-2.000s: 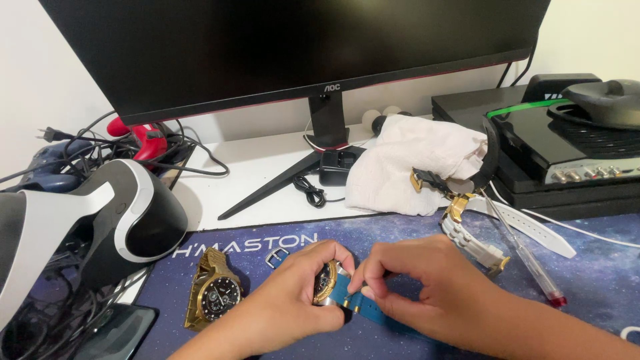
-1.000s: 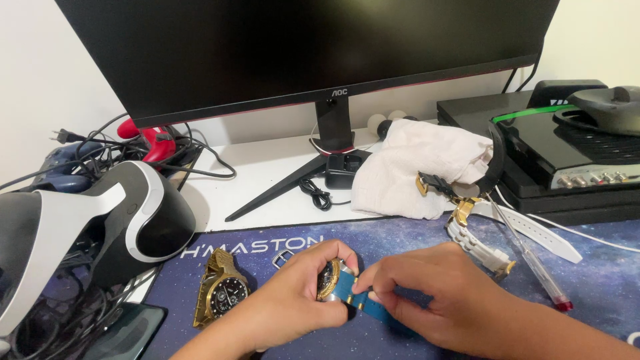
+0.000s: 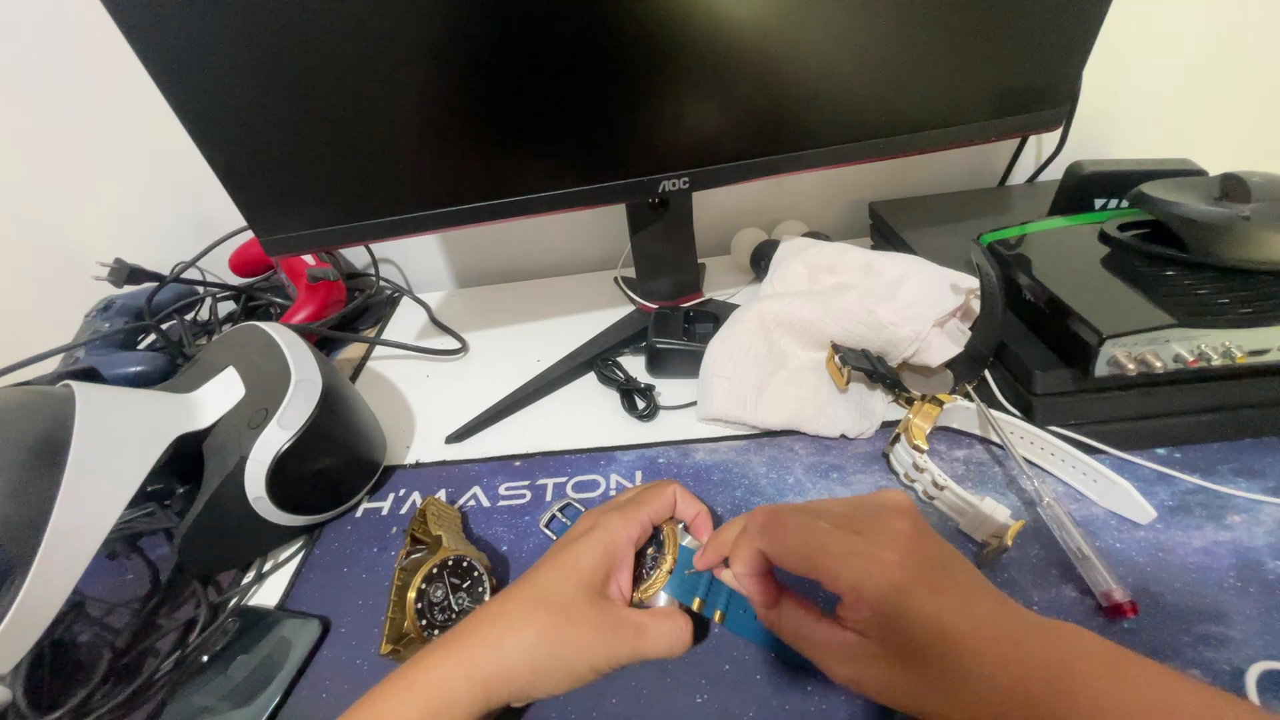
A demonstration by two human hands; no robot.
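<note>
My left hand (image 3: 590, 600) grips the case of a gold-rimmed wristwatch (image 3: 655, 563) low in the middle of the view. From the case a blue strap (image 3: 738, 612) with gold-coloured bars runs down to the right. The fingertips of my right hand (image 3: 850, 580) are pinched at the strap near the case; whether a small part lies between them cannot be told. A metal buckle (image 3: 562, 518) shows just beyond my left hand. To the left lies a gold-coloured wristwatch (image 3: 440, 585) with a black dial.
A desk mat (image 3: 350, 620) lies beneath. At right are a white-strapped watch (image 3: 945, 480) and a clear-handled screwdriver (image 3: 1075, 545). Behind are a white cloth (image 3: 800, 335), a monitor (image 3: 650, 100) and black electronic boxes (image 3: 1150, 310). A VR headset (image 3: 270, 430), cables and a red game controller (image 3: 310, 290) crowd the left.
</note>
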